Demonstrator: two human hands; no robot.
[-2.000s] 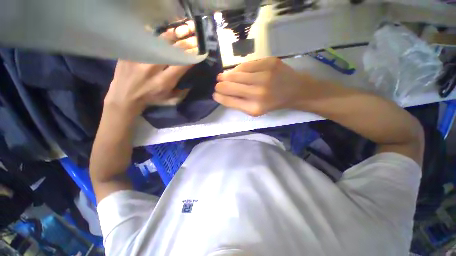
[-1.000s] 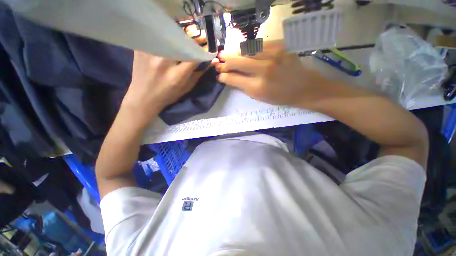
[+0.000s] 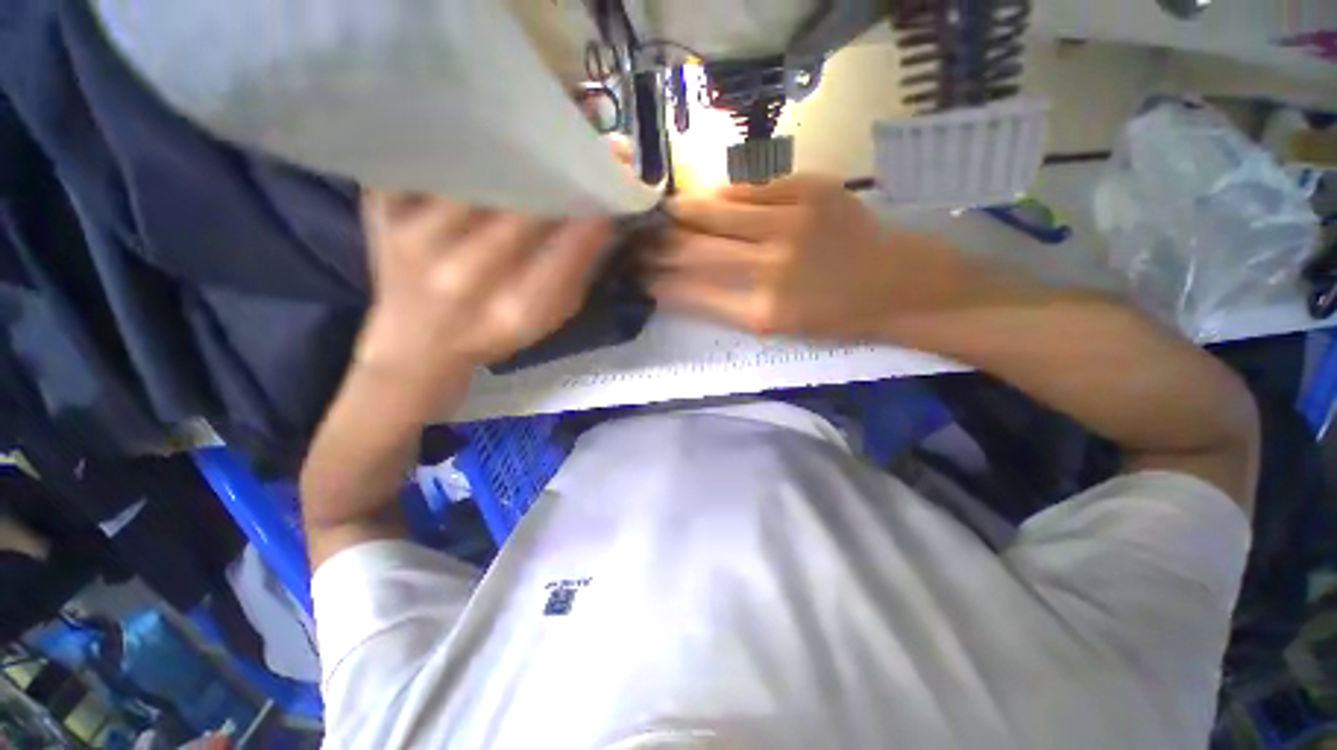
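Observation:
The dark garment piece (image 3: pixel 587 325) lies on the white table under the sewing machine head (image 3: pixel 381 95), below the lit needle area. My left hand (image 3: pixel 491 271) is blurred and rests on the cloth, its fingertips partly hidden by the head. My right hand (image 3: pixel 763 257) is at the cloth's right edge with bent fingers pinching it close to the left fingertips. A larger dark cloth (image 3: pixel 205 249) hangs over the left of the table. The needle tip itself is hidden.
A crumpled clear plastic bag (image 3: pixel 1210 220) lies at the right. Snips (image 3: pixel 1034 223) show partly behind the white ribbed cup (image 3: pixel 960 151). Dark scissor handles (image 3: pixel 1323 286) are at the right rim. A blue basket (image 3: pixel 513 462) is below the table edge, which bears a printed scale (image 3: pixel 704 366).
The head view has shifted, so the machine parts look larger and further right. The cloth shows less below my hands, and my left hand now lies flatter over it. The snips are more covered.

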